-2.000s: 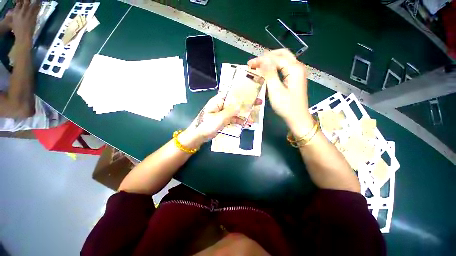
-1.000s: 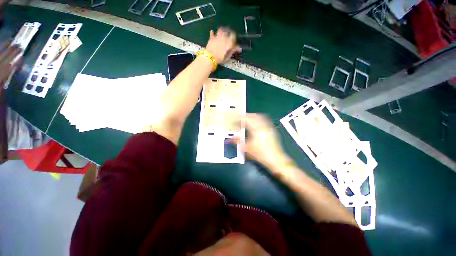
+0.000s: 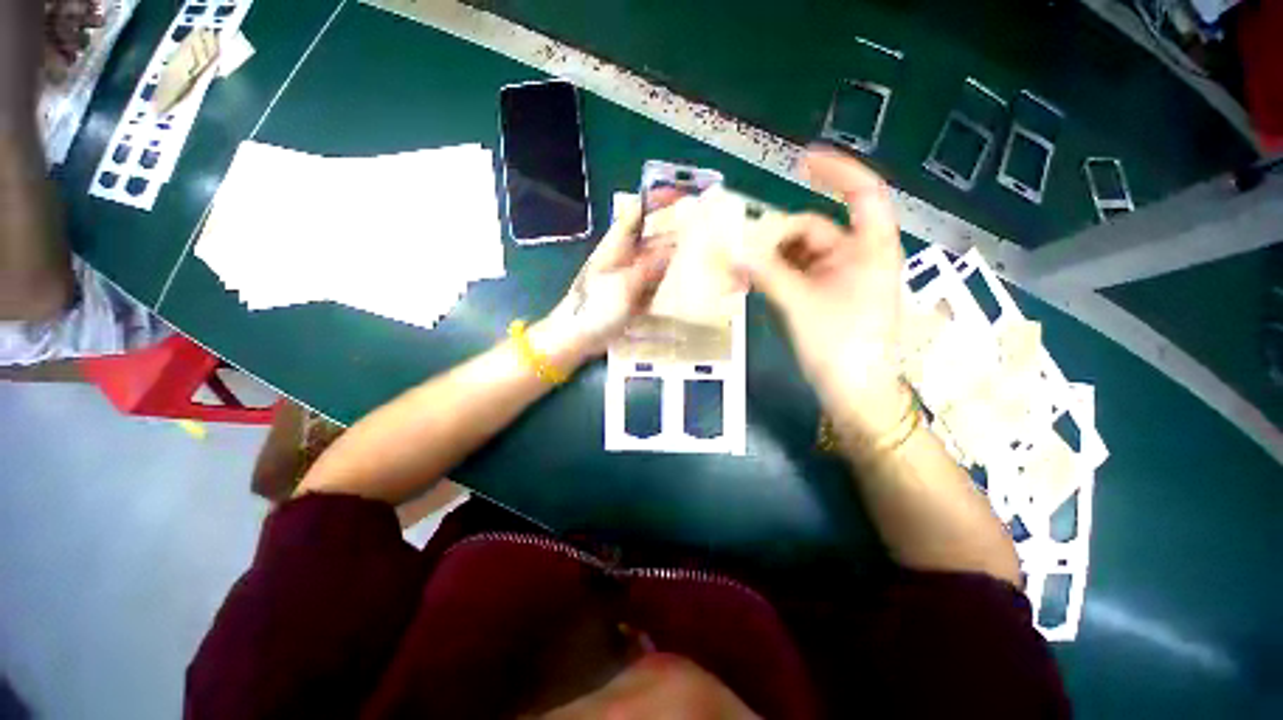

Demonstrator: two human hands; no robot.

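Note:
My left hand [image 3: 608,288] holds a phone frame [image 3: 681,179] above the bench; its upper end shows past the fingers. My right hand [image 3: 830,267] pinches a cream-tan adhesive piece [image 3: 704,267] at its upper right, near a small cutout. The piece is slightly blurred and lies over or just in front of the frame; whether they touch I cannot tell. Below both hands lies a white adhesive carrier sheet [image 3: 674,445] with two open dark green windows at its near end. Its far part is mostly hidden by the hands and the piece.
A fan of white carrier sheets [image 3: 359,232] and a black smartphone [image 3: 545,159] lie to the left. Spent sheets with tan scraps [image 3: 1006,408] are heaped at right. Several frames lie on the conveyor [image 3: 732,56]. A grey bar [image 3: 1182,225] juts in at right. Another person's arm shows far left.
My left hand has come back from the conveyor with a frame. My right hand has lifted an adhesive piece off the carrier sheet, which now shows two open windows at its near end.

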